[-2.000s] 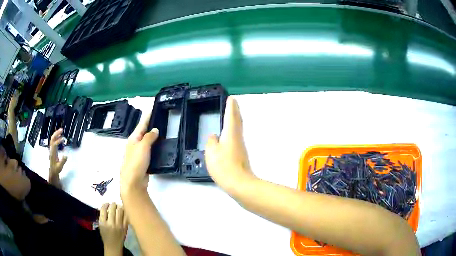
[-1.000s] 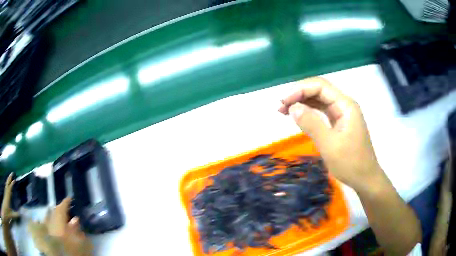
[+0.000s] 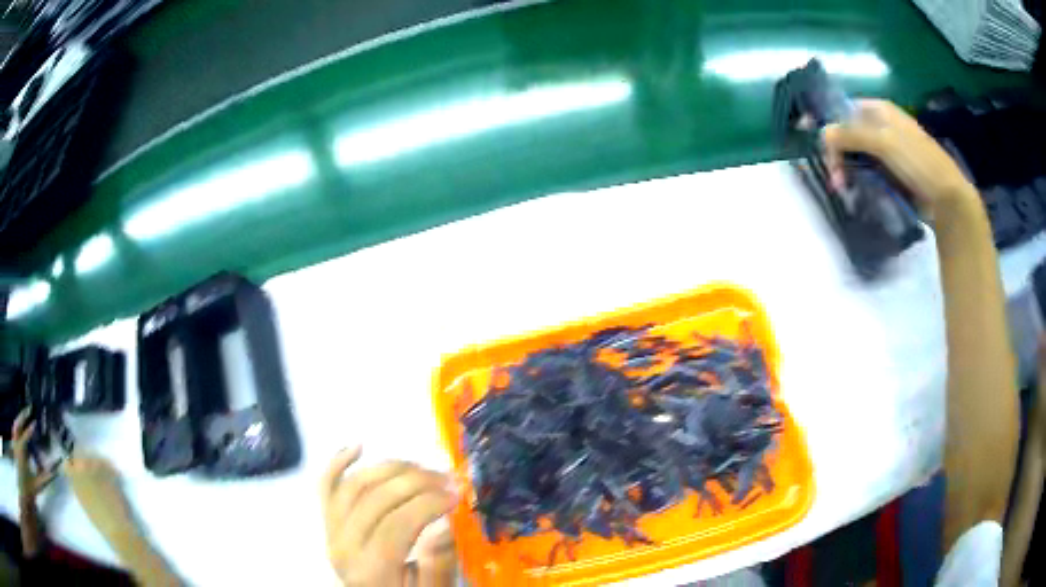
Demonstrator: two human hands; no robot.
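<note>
My right hand (image 3: 877, 143) grips a thick black stack of mid-frames (image 3: 855, 189) at the upper right, beside the belt edge; the stack is tilted and blurred. My left hand (image 3: 396, 516) is at the left edge of the tray, fingers curled; whether it holds anything is hidden. The orange parts tray (image 3: 757, 310) lies in the middle, heaped with loose black strips (image 3: 608, 424). Two thick stacks of mid-frames (image 3: 266, 367) stand side by side on the white bench cover at the left.
The green conveyor belt (image 3: 459, 172) curves across beyond the white bench cover (image 3: 379, 321). More black stacks (image 3: 1015, 172) are at the far right. A neighbour's arm (image 3: 115, 516) and smaller frame stacks (image 3: 90, 378) are at the left. Pale ribbed sheets (image 3: 986, 29) show top right.
My right hand has moved from above the tray to the upper right and taken hold of a frame stack. My left hand has left the left stacks and come to the tray's edge.
</note>
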